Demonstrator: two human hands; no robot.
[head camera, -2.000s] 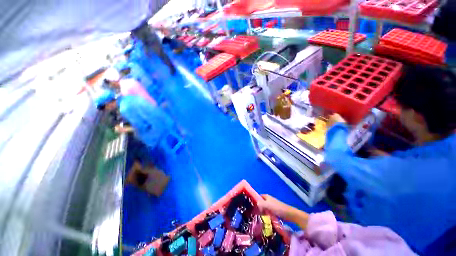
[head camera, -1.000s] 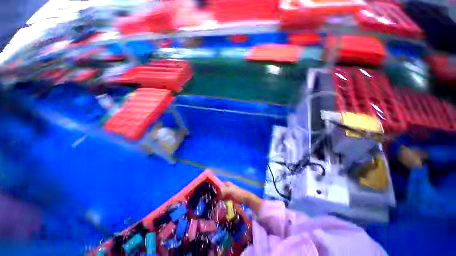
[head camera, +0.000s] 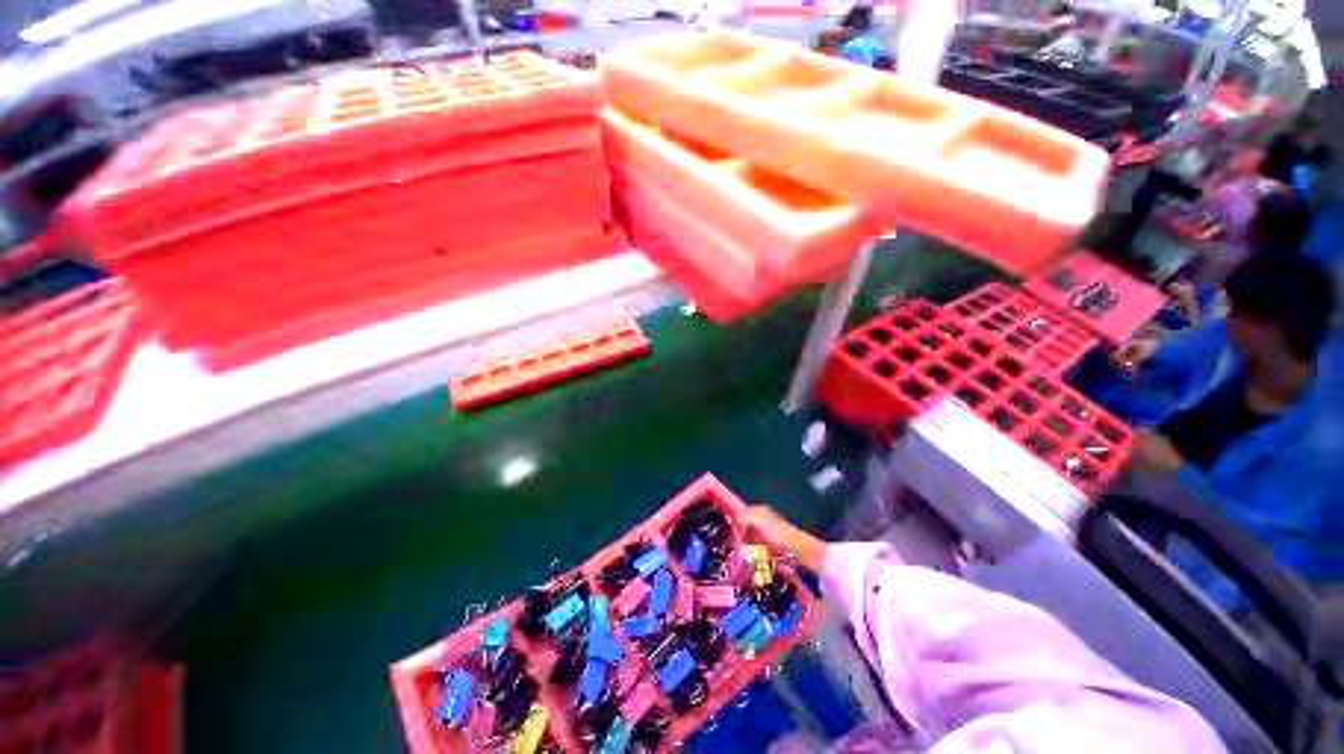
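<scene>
A red tray (head camera: 428, 692) full of multicoloured binder clips (head camera: 649, 604) in blue, teal, pink, yellow and black is at the bottom centre, above the dark green bench mat (head camera: 339, 567). My right hand (head camera: 781, 538) holds the tray at its far right corner, fingers mostly hidden by the rim, with a pink sleeve behind it. My left hand is not in view.
Stacked red trays (head camera: 369, 236) and large-cell trays (head camera: 840, 118) stand on the white shelf (head camera: 310, 346). A narrow red tray (head camera: 553, 364) lies below it. Multi-cell trays (head camera: 973, 368) and a white-grey machine (head camera: 988, 479) are right. People in blue sit far right.
The view has swung from the aisle and floor to the green bench and shelf. The clip tray, still held by my right hand, is now over the bench.
</scene>
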